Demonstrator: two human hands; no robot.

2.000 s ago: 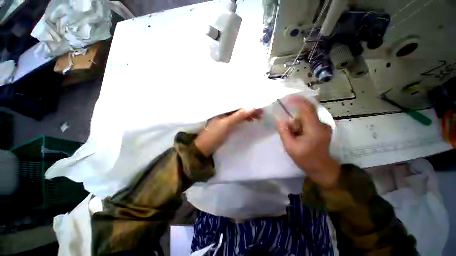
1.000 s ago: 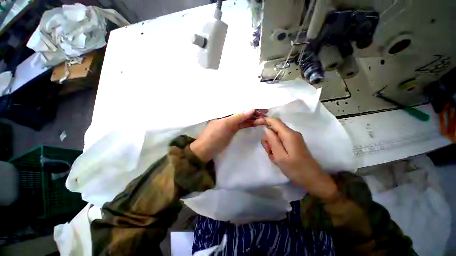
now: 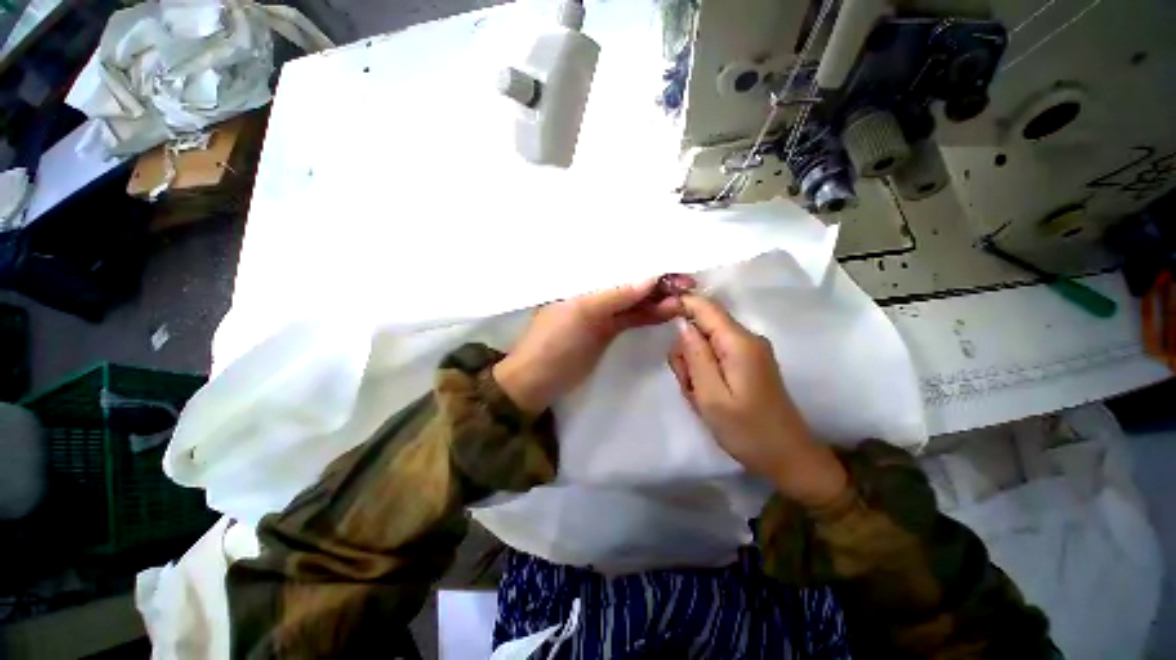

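White fabric (image 3: 645,419) lies over the table's front edge and hangs onto the lap. My left hand (image 3: 580,338) pinches the fabric's edge near the middle, fingertips pointing right. My right hand (image 3: 738,380) meets it there, its fingertips closed on something small at the same edge. A tiny dark reddish spot shows between the fingertips; I cannot tell what it is. The sewing machine (image 3: 1032,168) stands at the upper right, with a fabric corner lying just in front of its needle area.
A white lamp head (image 3: 557,103) is over the table's back. A green-handled tool (image 3: 1081,297) lies right of the machine, with orange loops (image 3: 1161,316) beyond. A green crate (image 3: 110,451) and a white cloth heap (image 3: 181,77) are at left. More white cloth (image 3: 1058,516) is at lower right.
My right hand, earlier apart from the left and holding a thin dark tool, has come to the left fingertips. Over the last second both hands have stayed nearly in place at the fabric edge.
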